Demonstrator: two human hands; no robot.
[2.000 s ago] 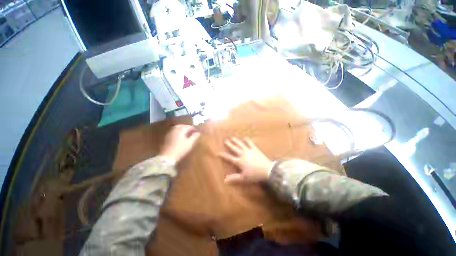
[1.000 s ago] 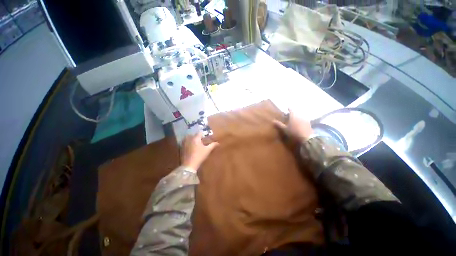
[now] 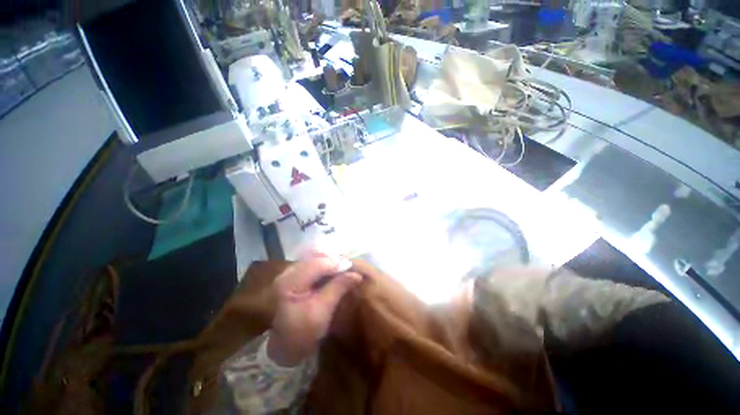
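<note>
The brown bag body lies in folds across the lap and the table's front, its top edge below the needle area. My left hand pinches the bag's edge between thumb and fingers, just in front of the sewing machine head. My right hand is not clearly visible; only my blurred sleeve shows at the bag's right side, with the hand washed out or hidden by fabric. A brown strap runs out to the left of the bag.
A dark screen stands upper left above a teal cloth. Cream bags with cords lie at the back right. A looped dark-rimmed strap or cable lies on the bright white table. Brown bags are heaped at far left.
The bag has come down and toward me, away from the machine, and is now bunched. My left hand has moved down with its edge; my right arm has moved lower and is blurred.
</note>
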